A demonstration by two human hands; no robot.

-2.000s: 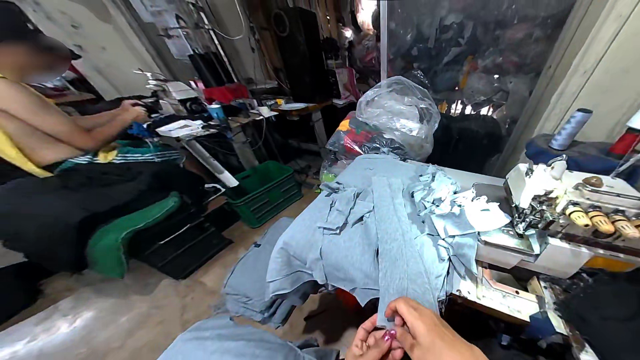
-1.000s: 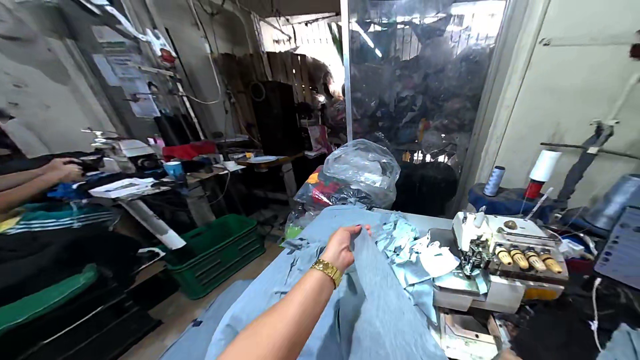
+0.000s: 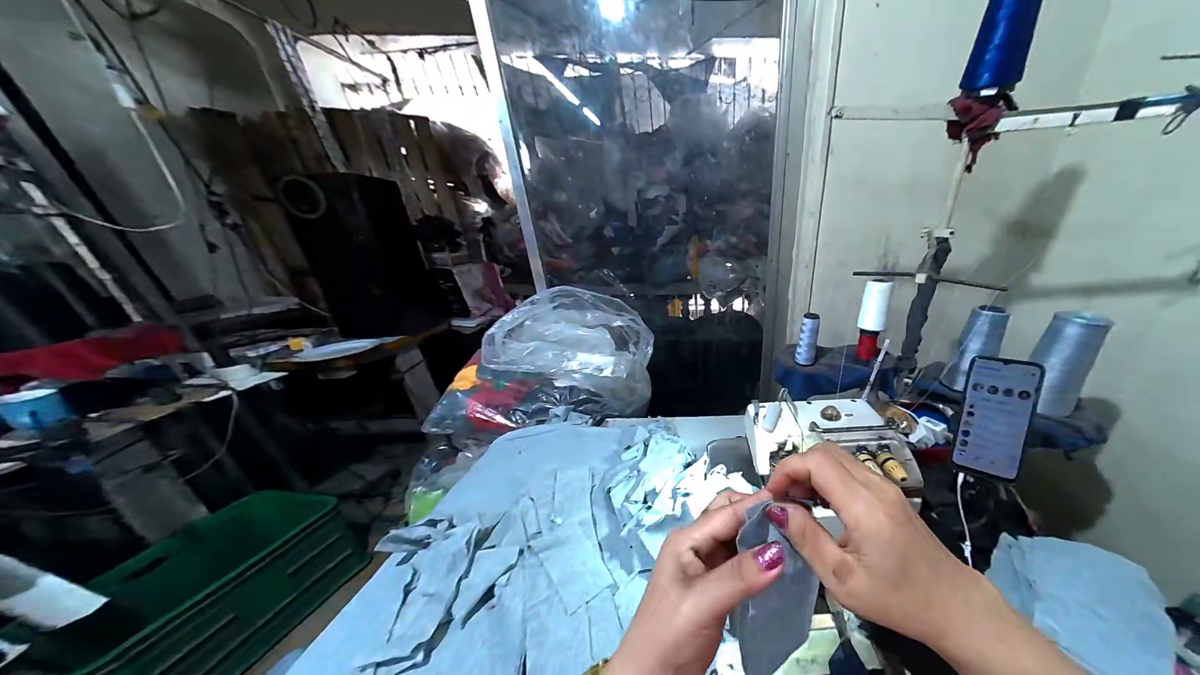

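Observation:
My left hand (image 3: pixel 698 586) pinches the upper edge of a small grey-blue fabric piece (image 3: pixel 776 614) between thumb and fingers. My right hand (image 3: pixel 858 544) grips the same edge just beside it, the fingertips of both hands nearly touching. The piece hangs down from them. Behind my hands stands a white overlock sewing machine (image 3: pixel 825 420), its front partly hidden by my right hand. Cut light-blue fabric pieces (image 3: pixel 534 553) spread over the table to the left, with a heap of pale scraps (image 3: pixel 666 483) beside the machine.
A clear plastic bag (image 3: pixel 567 347) with coloured cloth sits behind the table. On the floor at left is a green plastic crate (image 3: pixel 216 581). Thread cones (image 3: pixel 1069 361) and a phone (image 3: pixel 998 417) stand at right, above a light-blue fabric pile (image 3: pixel 1083 600).
One second ago one hand reached over the fabric on the table; now both hands hold a small piece together near the machine. The view has turned to the right and upward.

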